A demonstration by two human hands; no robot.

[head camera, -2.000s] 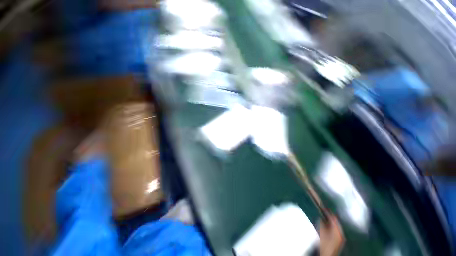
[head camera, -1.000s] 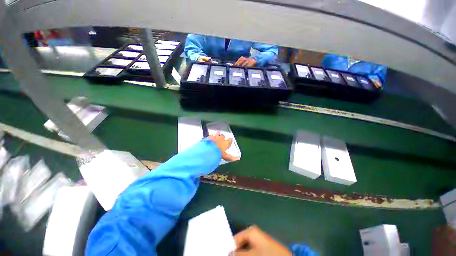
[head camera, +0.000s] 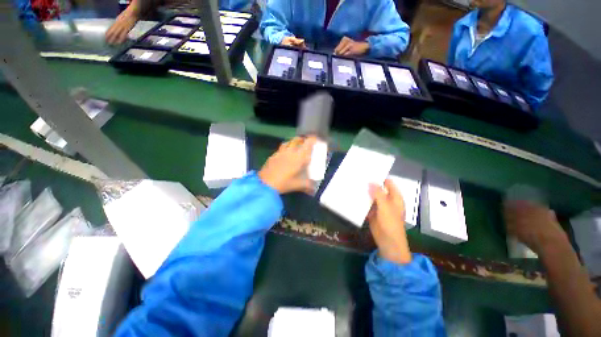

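Observation:
My left hand (head camera: 290,166) grips a phone box (head camera: 317,162) over the green belt; the box is tilted, with its upper end blurred. My right hand (head camera: 387,209) holds a flat white insert card (head camera: 358,176) by its lower right edge, just right of my left hand. The card partly covers a white box (head camera: 410,187) behind it. Another white box with a dark round spot (head camera: 444,207) lies to its right. One more white box (head camera: 226,155) lies left of my left hand. A white stack (head camera: 302,322) is at the bottom edge.
Black phone trays (head camera: 343,85) stand across the belt before people in blue smocks. A grey post (head camera: 85,112) rises at left. A bagged white bundle (head camera: 153,220), a white block (head camera: 89,286) and clear bags (head camera: 41,240) lie at near left. Another person's blurred hand (head camera: 530,220) reaches in at right.
My left hand has lifted a box off the belt. My right hand has moved from the bench up over the belt with a white card. Another person's arm has come in at right.

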